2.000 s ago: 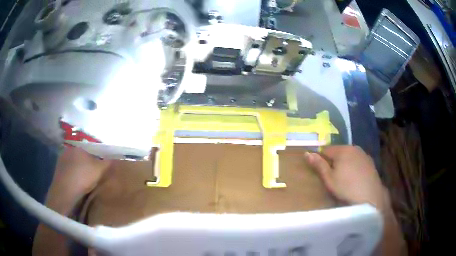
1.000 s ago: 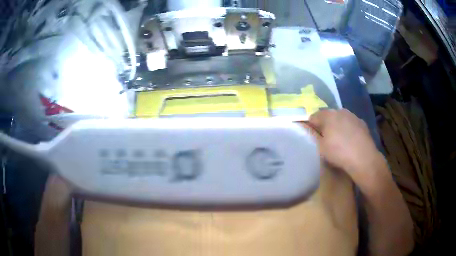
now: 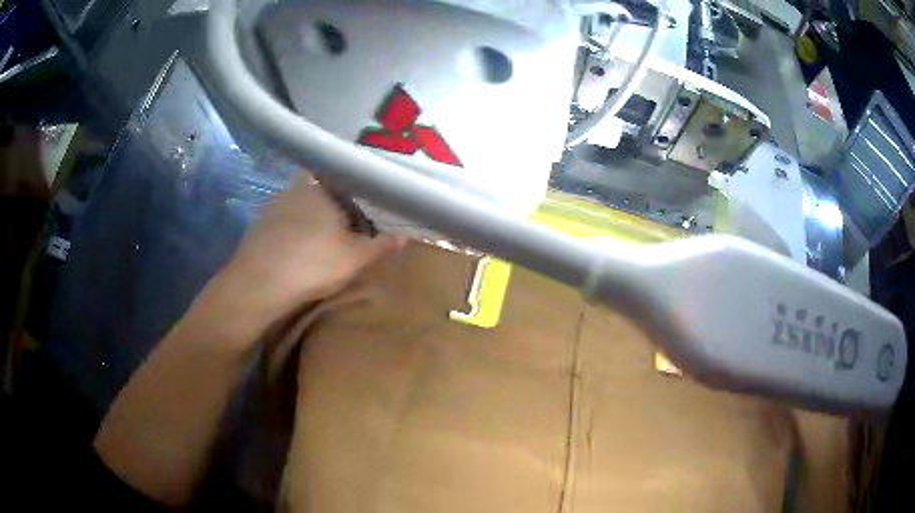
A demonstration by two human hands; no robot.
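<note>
The tan garment [image 3: 451, 401] lies spread in front of me, its central seam running down right of centre. Its top edge is under the yellow-taped clamp [image 3: 494, 293], whose left arm shows a hook; the right arm is mostly behind the lamp. My left hand [image 3: 316, 235] is at the garment's upper left edge, its fingers partly hidden behind the machine head. Whether it grips the cloth cannot be seen. My right hand is hidden behind the lamp; only part of the forearm shows at the lower right.
The white sewing lamp [image 3: 742, 321] on its bent grey tube crosses the view above the garment. The machine head [image 3: 502, 130] with a red logo is at upper centre. The silver clamp carriage [image 3: 707, 130] is behind the clamp. A screen [image 3: 878, 175] stands at the right.
The view has swung left, so machine and garment appear further right. The lamp now covers the right side instead of the middle. My left hand has come into clearer view; my right hand is now hidden.
</note>
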